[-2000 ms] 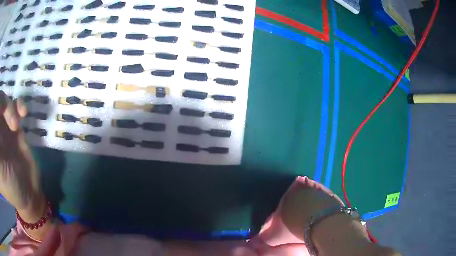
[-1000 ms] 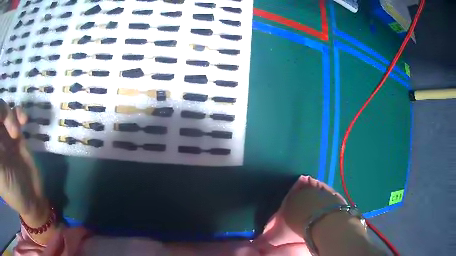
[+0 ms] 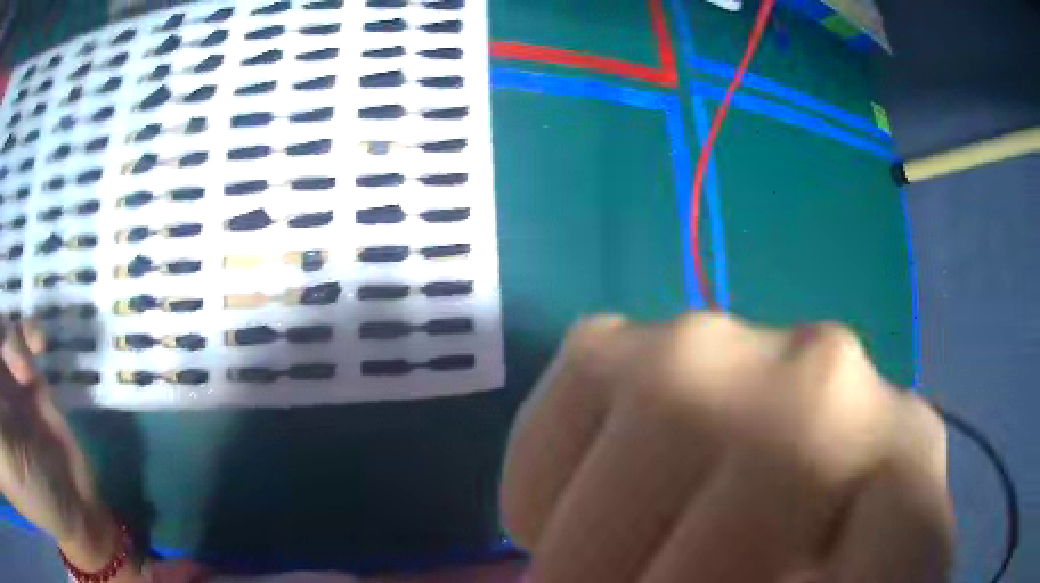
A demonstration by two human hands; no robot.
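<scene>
A white foam tray (image 3: 487, 268) lies in front of me at the left, with rows of slots holding small black parts (image 3: 416, 364). Two slots near the lower middle show tan strips (image 3: 260, 261). My left hand (image 3: 40, 438) is at the left edge of view, cut off by it, with its fingertips at the tray's lower left. My right hand (image 3: 730, 444) is large and blurred, raised close to the camera right of the tray, knuckles up and fingers curled. Whether it holds something is hidden.
A green mat (image 3: 587, 205) bears blue and red tape lines. A red line (image 3: 698, 194) curves down from the top to behind my right hand. A thin black cable (image 3: 1006, 478) curves at the right. A pale yellow rod (image 3: 969, 154) points in from the right edge.
My right hand has risen into view from the bottom edge, where only its wrist and forearm showed. The view has shifted, so the tray sits lower and further left. My left hand stays beside it.
</scene>
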